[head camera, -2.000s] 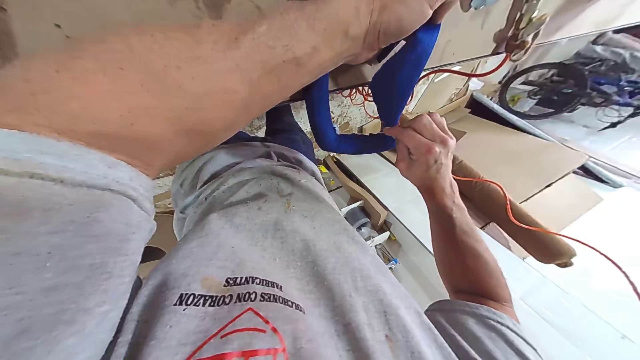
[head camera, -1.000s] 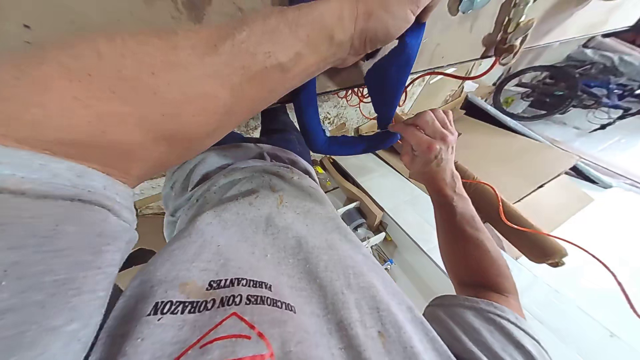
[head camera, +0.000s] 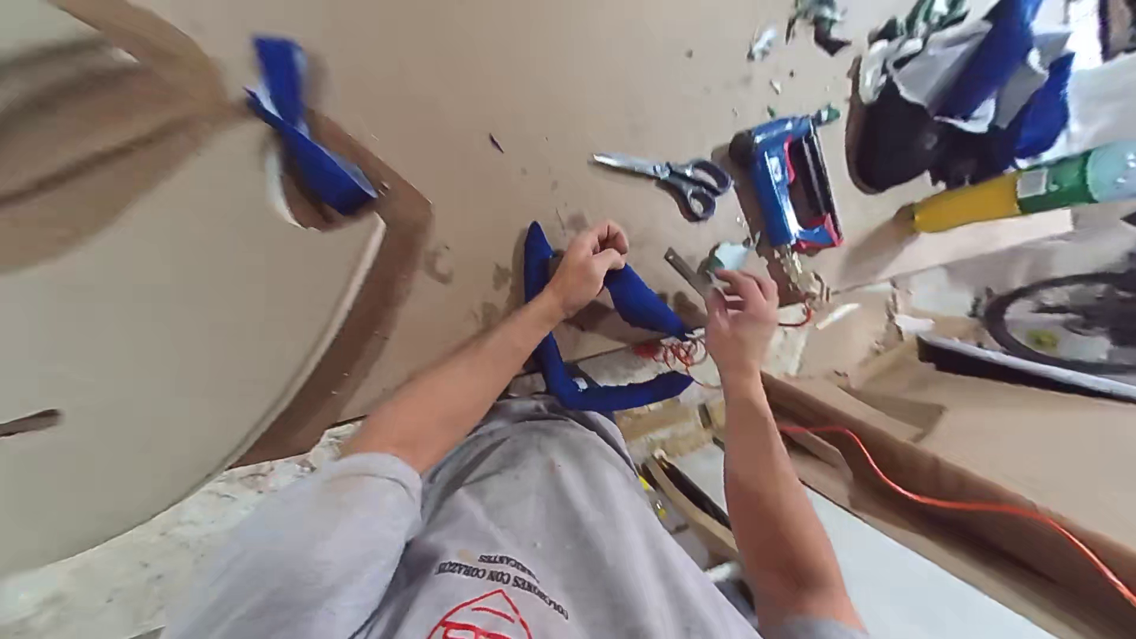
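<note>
A piece covered in blue fabric (head camera: 643, 304), shaped like a bent frame, lies over the near edge of the cardboard-covered table. My left hand (head camera: 587, 269) pinches its upper part. To the right, my right hand (head camera: 744, 311) holds a narrow flat metal strip (head camera: 688, 272), perhaps a blade, pointing up and left; beside its fingers lies a small pale scrap (head camera: 729, 256). Scissors (head camera: 672, 177) with dark handles rest above the hands. A blue and red staple gun (head camera: 788, 185) lies right of the scissors, its hose fitting toward the table edge.
A large pale panel (head camera: 204, 355) covers the left side, with a blue fabric strip (head camera: 319, 164) at its edge. Fabric scraps (head camera: 967, 89) and a yellow and green bottle (head camera: 1021, 188) are at upper right. An orange hose (head camera: 932, 501) runs over cardboard at lower right; a bicycle wheel (head camera: 1065, 319) stands beyond.
The view has swung to show more table. My right hand has left the blue fabric's lower corner and now holds a metal strip near the staple gun. My left hand remains at the blue piece.
</note>
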